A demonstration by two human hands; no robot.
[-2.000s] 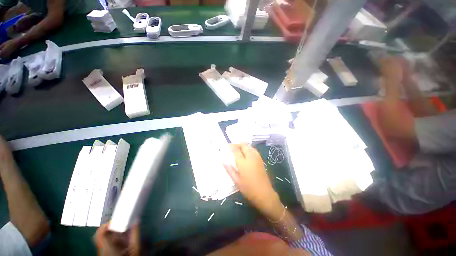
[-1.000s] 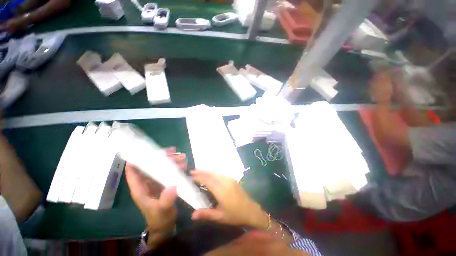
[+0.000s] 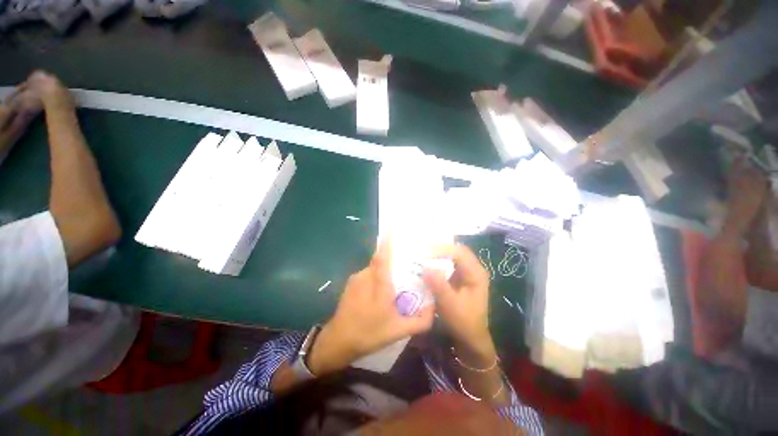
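Observation:
My left hand (image 3: 362, 311) holds a white retail box (image 3: 410, 301) with a purple oval picture, in front of me. My right hand (image 3: 466, 300) has bent fingers on the box's upper right part; glare hides the exact grip and the box's far end. A long bright white stack (image 3: 404, 192) lies just beyond my hands. A tight row of closed white retail boxes (image 3: 217, 200) lies at left, one with a purple oval on its side.
White leaflets (image 3: 539, 197) lie right of centre, by rubber bands (image 3: 512, 262). A large carton stock (image 3: 604, 294) stands at right. Open cartons (image 3: 373, 104) lie on the far lane. A slanting post (image 3: 657, 94) is at upper right. Neighbours' arms (image 3: 78, 192) show at both sides.
The view has swung left. The box, tilted between both hands earlier, is now close before me with its purple oval showing. The row at left looks one box longer than two seconds ago.

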